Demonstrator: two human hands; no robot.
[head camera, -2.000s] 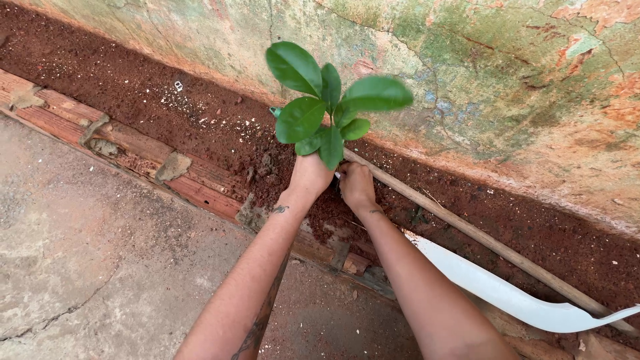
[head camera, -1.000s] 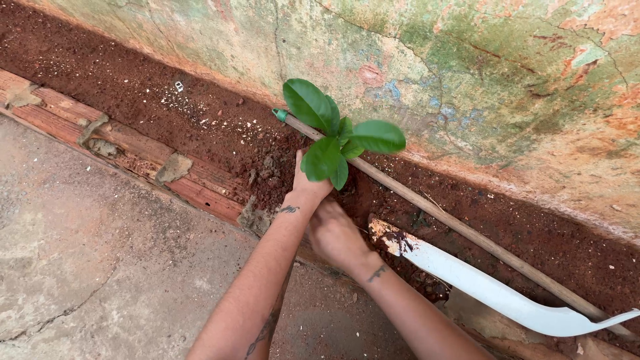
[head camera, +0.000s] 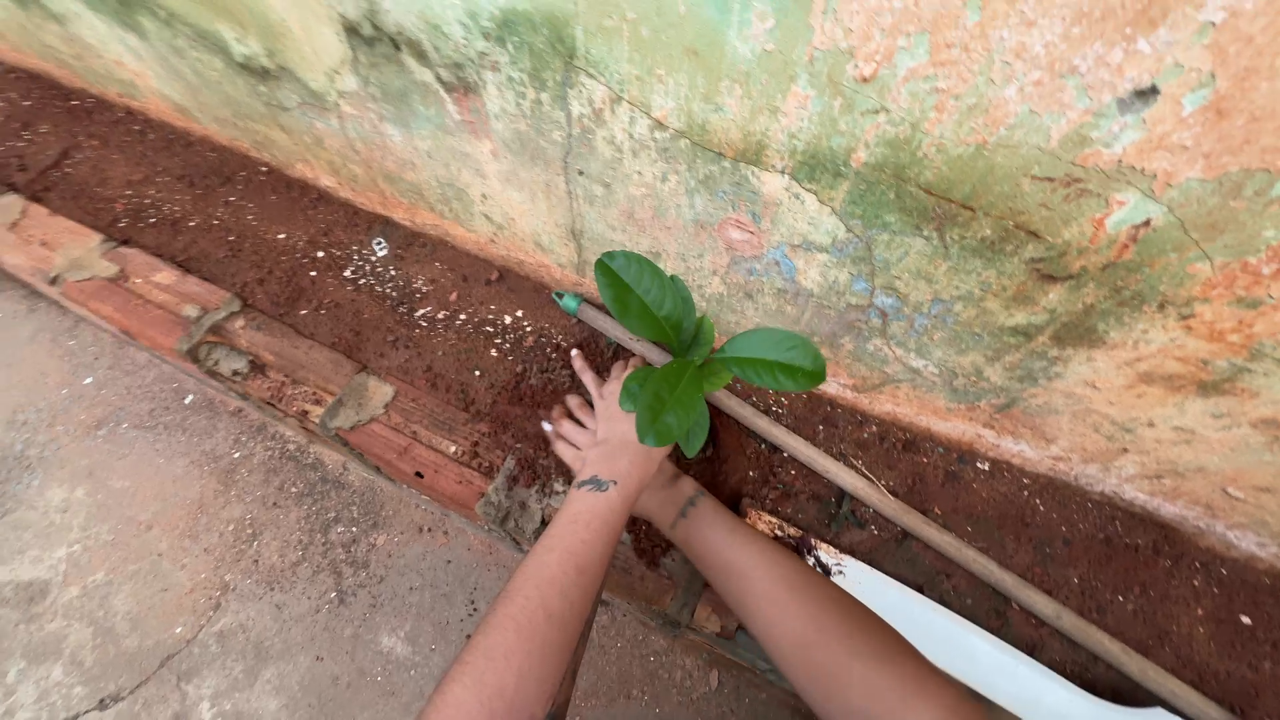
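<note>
A young plant with glossy green leaves (head camera: 670, 400) stands over the red soil bed, its lower stem hidden by leaves and hands. My left hand (head camera: 620, 435) is right beside it, low over the soil, with some fingers spread; whether it grips the stem is hidden. Crossing under my left wrist, my right hand (head camera: 655, 490) is mostly covered, and its grip cannot be seen. Fingers touch the loose soil left of the plant, but which hand some belong to is unclear. A wooden pole (head camera: 900, 515) with a green end passes just behind the leaves.
A weathered, cracked wall (head camera: 800, 200) bounds the bed at the back. Red clay bricks with mortar lumps (head camera: 400, 450) edge its front, beside concrete paving (head camera: 200, 540). At lower right lies a white curved strip (head camera: 950, 630) with a soil-stained end. White bits dot the soil.
My right hand has moved left from the plant's right side and now crosses beneath my left wrist. The leaves have shifted, and the pole's green end shows more fully than two seconds ago.
</note>
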